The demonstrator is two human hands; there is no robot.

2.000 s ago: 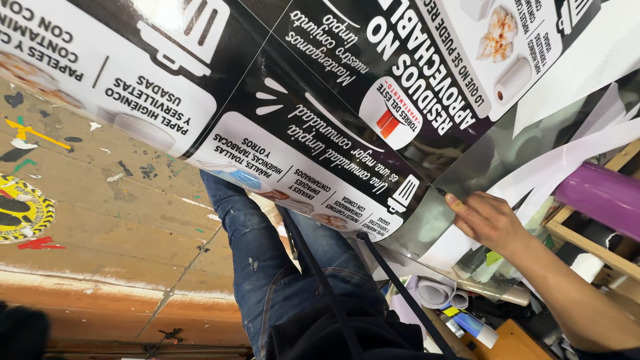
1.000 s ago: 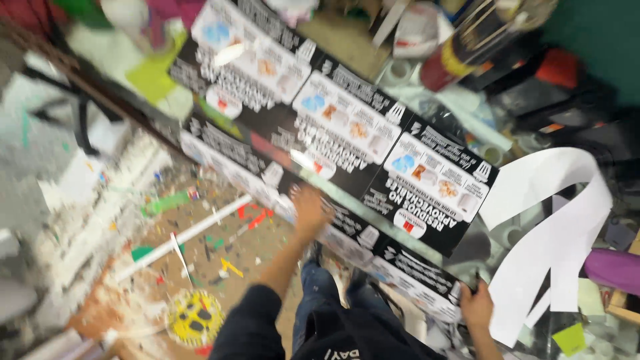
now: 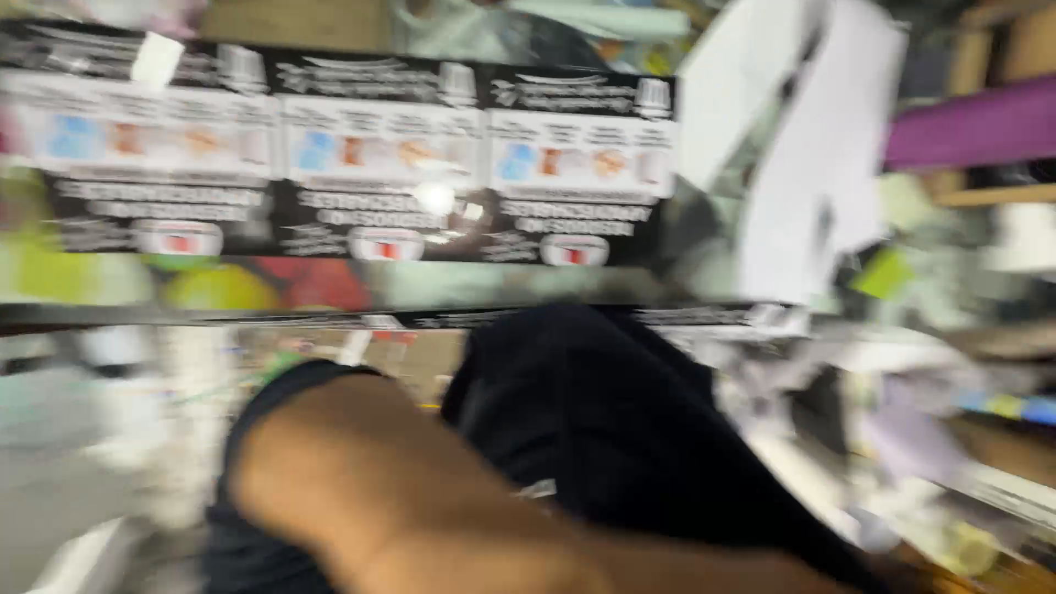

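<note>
A clear sheet (image 3: 462, 285) bearing black and white printed panels (image 3: 379, 157) lies across the upper part of the head view, and coloured things show through its see-through margin. Below its near edge another printed strip (image 3: 701, 317) shows, partly behind my dark clothing. A bare forearm (image 3: 396, 470) with a dark sleeve crosses the bottom of the view from the left, badly blurred. Neither of my hands can be made out, so what they hold or touch is hidden.
White paper strips (image 3: 817, 165) hang at the right of the sheet. Farther right are a purple roll (image 3: 973, 128) and wooden shelf edges (image 3: 998, 195). Crumpled pale material (image 3: 916, 412) lies at lower right. The floor at left is blurred.
Both hands, at the sheet one second ago, have gone out of sight, and a forearm now crosses low in front of my body. The view has turned and come closer to the sheet.
</note>
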